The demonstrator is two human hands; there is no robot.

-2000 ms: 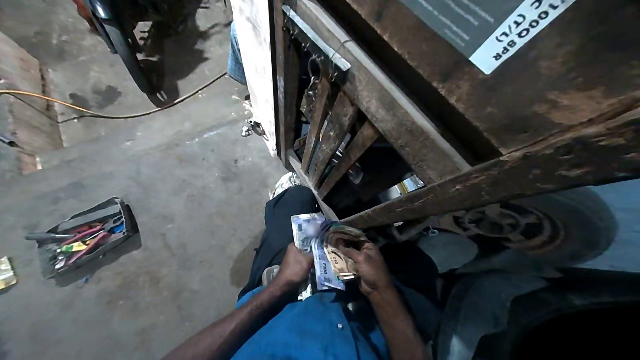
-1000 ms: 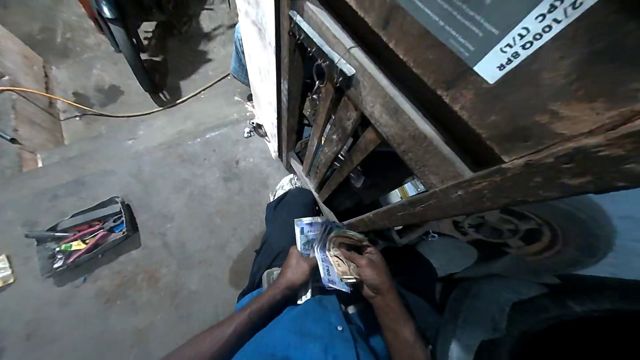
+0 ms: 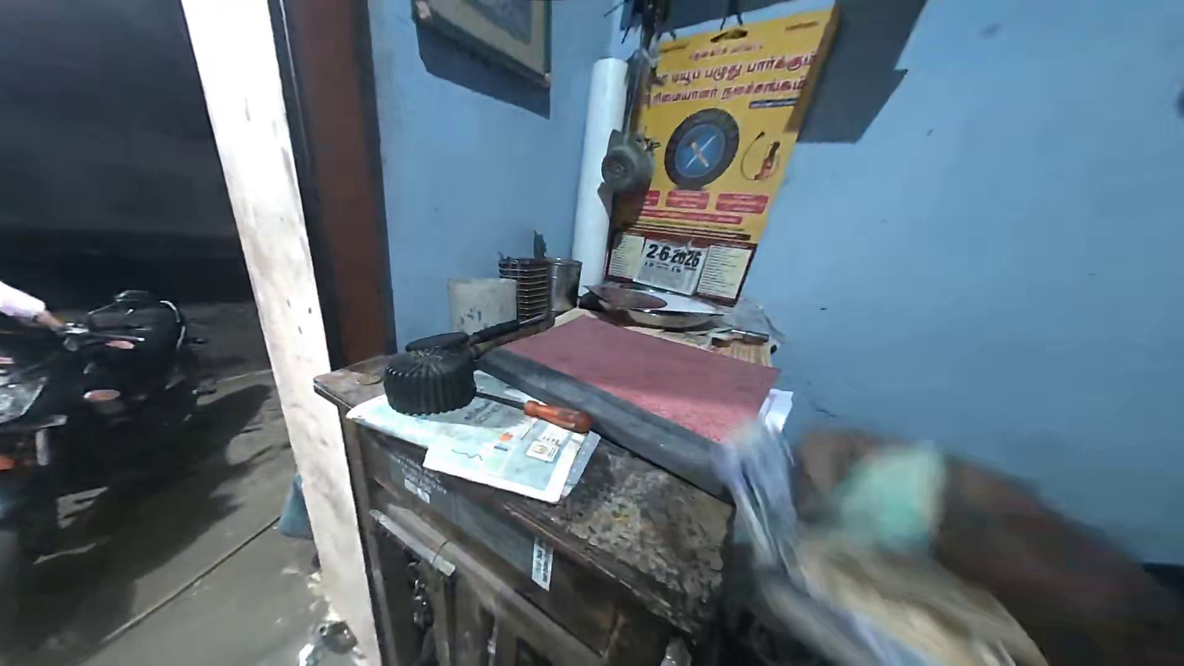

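Motion blurs my right hand (image 3: 842,467), which reaches in from the right edge beside the wooden cabinet top. Banknotes (image 3: 758,490) are in its grasp. A pale green patch (image 3: 893,495) lies against the hand; what it is cannot be made out. More blurred notes (image 3: 906,601) show below the hand at the bottom edge. My left hand is out of view. Nearest to the notes is a thick book or ledger with a red cover (image 3: 647,370). Left of it, an orange-handled screwdriver (image 3: 558,416) and a ribbed black cap (image 3: 430,379) rest on printed papers (image 3: 518,458).
The worn wooden cabinet (image 3: 638,527) stands against a blue wall. Metal containers (image 3: 562,282), a steel plate (image 3: 671,310) and a hanging yellow calendar (image 3: 712,139) are at the back. A white post (image 3: 268,231) is at left, with a motorcycle (image 3: 111,370) and part of a person beyond.
The view has swung up from my lap to the cabinet top and wall. Both hands held the banknotes over my lap before; now my right hand is at the right with notes.
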